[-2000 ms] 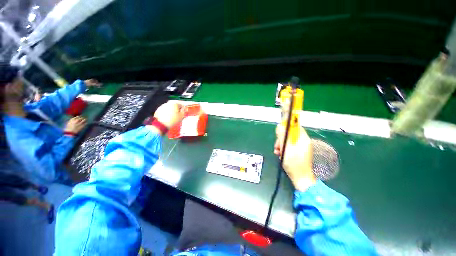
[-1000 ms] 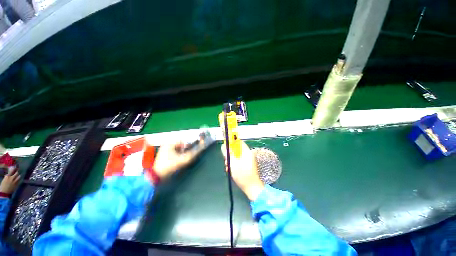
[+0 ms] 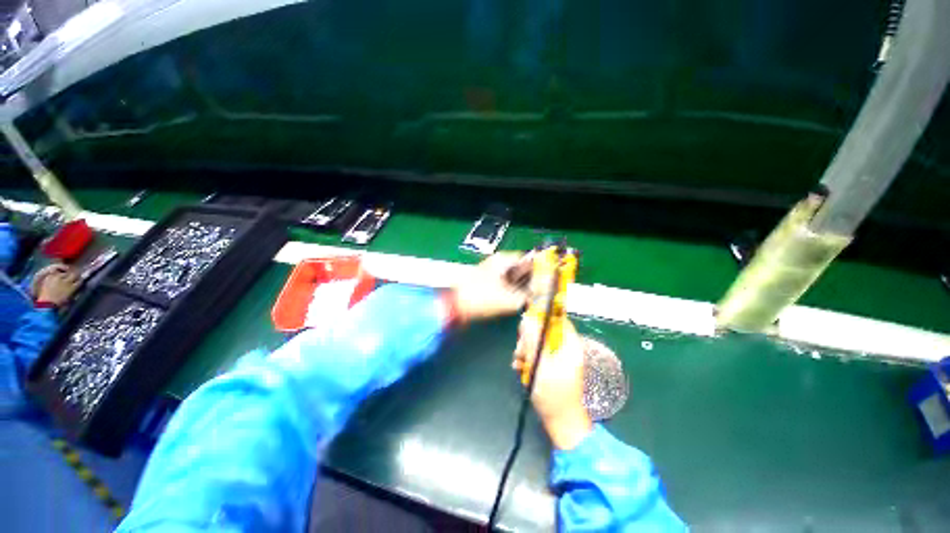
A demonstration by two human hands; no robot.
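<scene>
My right hand grips the thick yellow electric screwdriver, with its black cord running down over the bench. My left hand reaches over the white raised edge, beside the upper end of the screwdriver. Something dark shows at its fingertips, but blur and the screwdriver hide what it is and whether it is held. The round speckled screw dish lies just right of my right hand. A silvery phone assembly lies on the green belt beyond my left hand.
Red parts bin stands left, beside my left sleeve. Black compartment tray with shiny parts is farther left, near another worker's hand. More phones lie on the belt. A taped post and blue bin are right.
My left hand has moved from the red bin toward the belt edge beside the screwdriver. The phone assembly seen earlier on the bench no longer shows there. The view has shifted.
</scene>
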